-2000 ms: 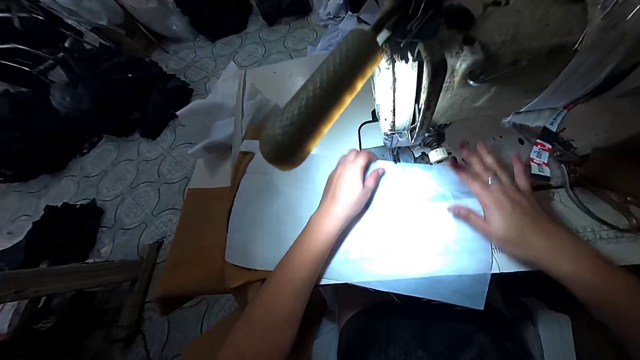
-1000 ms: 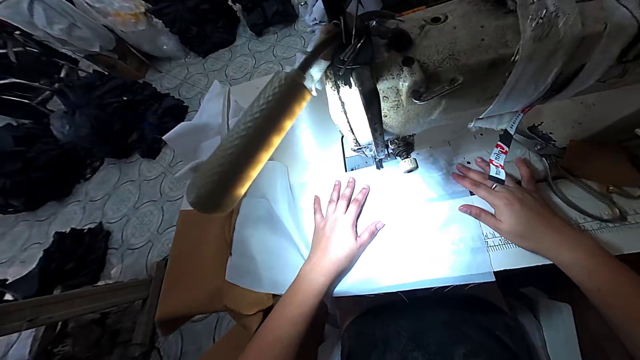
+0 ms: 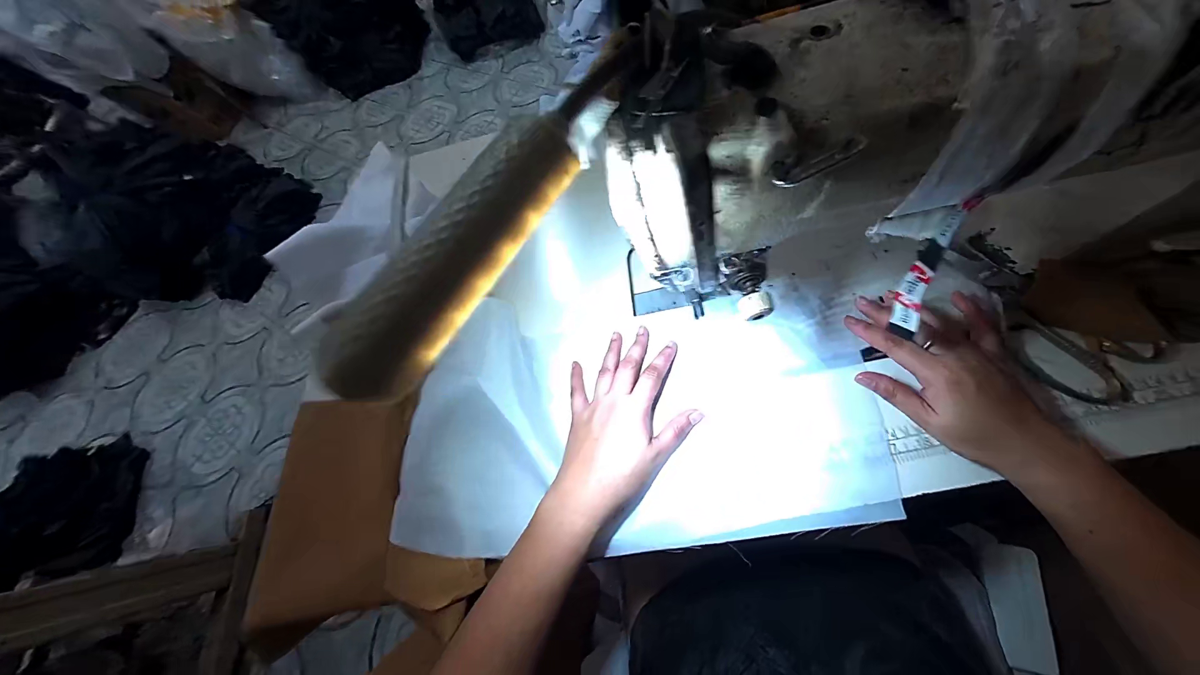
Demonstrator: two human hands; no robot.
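White fabric [image 3: 750, 450] lies flat under a sewing machine [image 3: 844, 103], brightly lit near the presser foot [image 3: 697, 306]. My left hand [image 3: 619, 422] rests palm down on it with fingers spread, just below the needle area. To the right, my right hand [image 3: 956, 375], a ring on one finger, is at the fabric's right edge, fingers apart. A marker pen [image 3: 909, 298] with a red and white label hangs beside the machine, in front of my right fingers. Whether those fingers touch it, I cannot tell.
A lamp with a textured shade [image 3: 459, 253] reaches over the left of the work. Brown cardboard [image 3: 328, 516] sits at the table's left edge. A printed ruler scale [image 3: 914, 445] runs along the table's front. Dark cloth heaps [image 3: 141, 206] lie on the tiled floor.
My left hand has come back from beside the presser foot and now lies spread on the cloth nearer to me. The cloth's left part has become rumpled. The view has shifted.
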